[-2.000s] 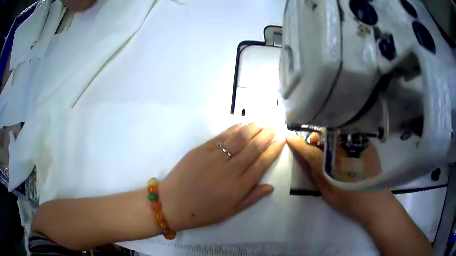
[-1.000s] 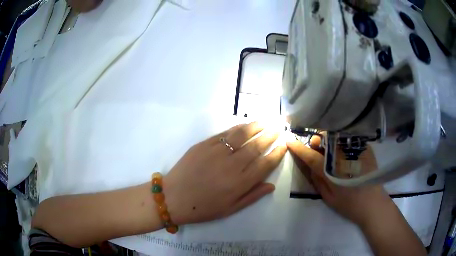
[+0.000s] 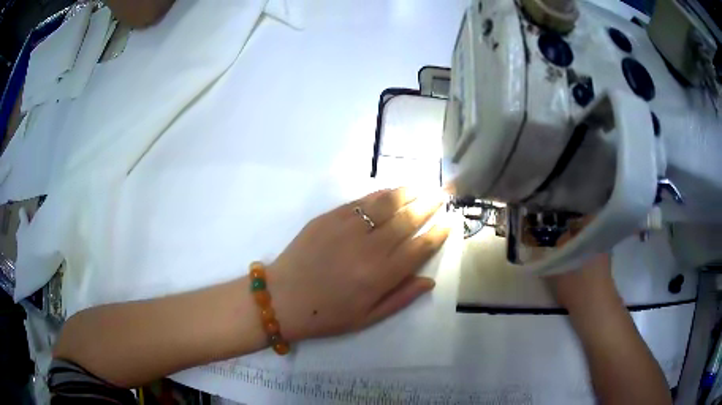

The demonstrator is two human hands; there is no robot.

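A large white fabric panel (image 3: 198, 229) lies over the table and runs to the presser foot (image 3: 473, 215) under the bright light. My left hand (image 3: 364, 261) lies flat on the fabric, fingertips close to the left side of the presser foot. My right hand (image 3: 582, 265) is behind the curved white guard of the sewing machine head (image 3: 546, 103); its fingers are mostly hidden, so I cannot tell if they hold anything. The machine bed (image 3: 412, 126) shows beyond my left fingertips, outlined by a dark gap.
Narrow white pieces (image 3: 67, 59) lie at the upper left by a blue rim. Part of another person (image 3: 141, 8) shows at the top left edge. Printed ruler marks (image 3: 317, 387) run along the near table edge. A dark gap crosses the bed below the head.
My right hand has moved right, away from the presser foot and behind the guard. My left hand stays nearly in place on the fabric. The whole view has shifted slightly.
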